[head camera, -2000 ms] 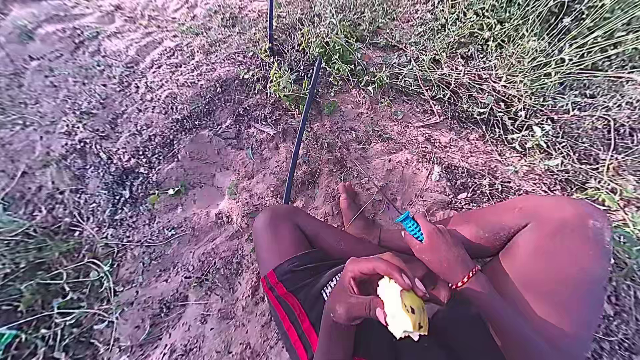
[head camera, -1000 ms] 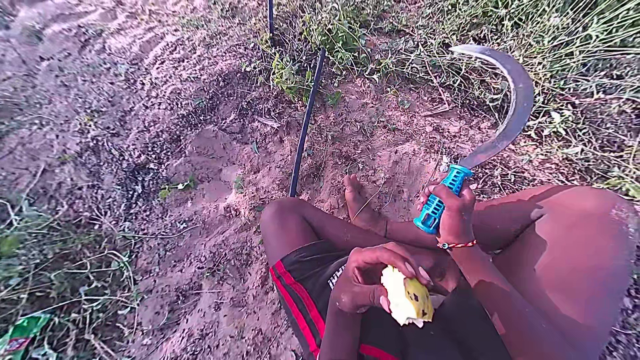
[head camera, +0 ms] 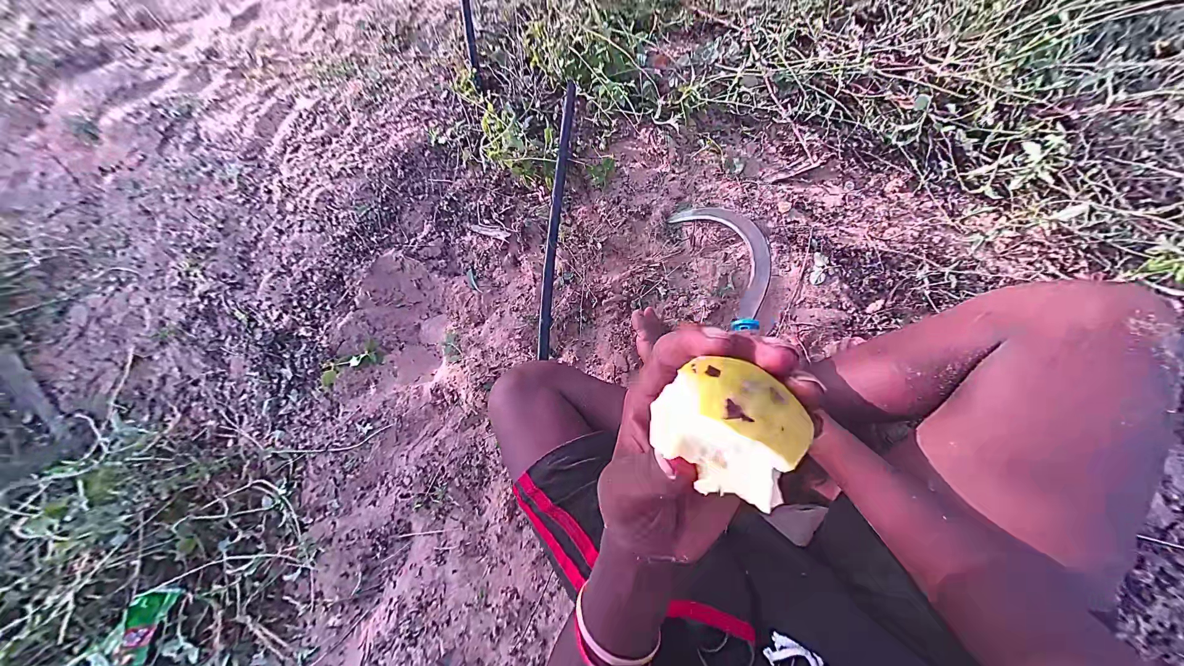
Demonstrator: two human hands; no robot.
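My left hand (head camera: 661, 472) is closed around a piece of fruit (head camera: 754, 407) with yellow, dark-spotted skin and torn pale flesh, raised above my lap. Beyond it, a sickle (head camera: 757, 259) with a curved metal blade lies over the soil, its blade tip toward the left. Only the top of its blue handle shows past my fingers. My right hand (head camera: 819, 476) is behind the fruit and mostly hidden, so whether it touches the handle cannot be told.
My bare crossed legs and black shorts with red stripes (head camera: 555, 518) frame the lap. A thin black pipe (head camera: 555, 222) runs along reddish soil in front. Green weeds (head camera: 925, 83) grow at the upper right and lower left, where a green wrapper (head camera: 143, 620) lies.
The sickle, held up at the right in my right hand one second ago, is now lower and farther left. My left hand has raised the fruit toward the camera.
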